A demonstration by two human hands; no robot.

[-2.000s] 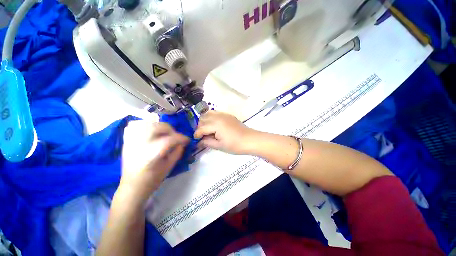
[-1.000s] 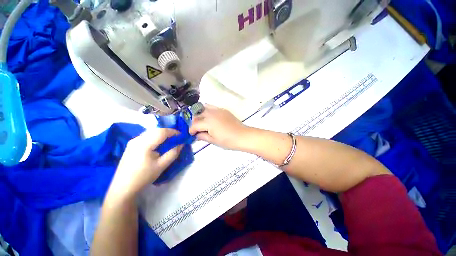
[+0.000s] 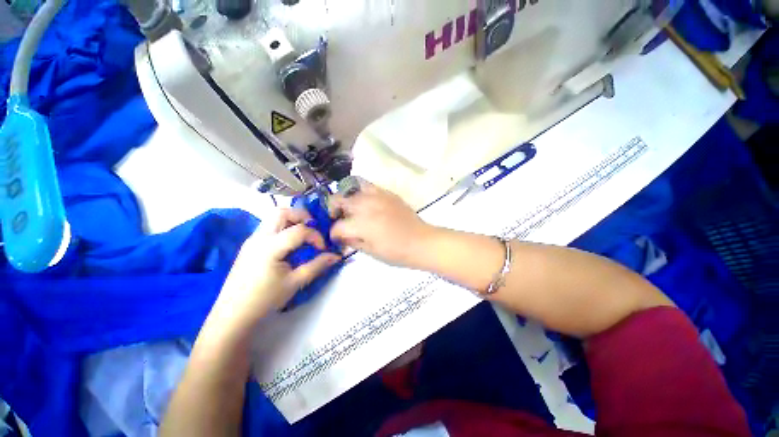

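A royal-blue garment piece (image 3: 184, 243) runs from the heap at left to the needle area of the cream sewing machine (image 3: 401, 60). My left hand (image 3: 278, 260) pinches its bunched edge just in front of the presser foot (image 3: 309, 189). My right hand (image 3: 371, 219) lies close beside the foot, its fingertips on the same cloth. The two hands' fingertips are near each other. The exact grip of the right fingers and the needle tip are partly hidden by the fingers and machine parts.
Dark-blue thread snips (image 3: 506, 166) lie by the machine bed. A printed ruler scale (image 3: 564, 189) follows the table edge. A light-blue lamp (image 3: 32, 188) hangs at left. A yellow-brown strip (image 3: 700, 60) is at far right. Blue cloth fills a crate (image 3: 739, 230) right of the table.
My left hand has moved right, nearer the right hand, and its fingers have closed in on the cloth edge. My right hand has stayed beside the foot. The view has shifted slightly.
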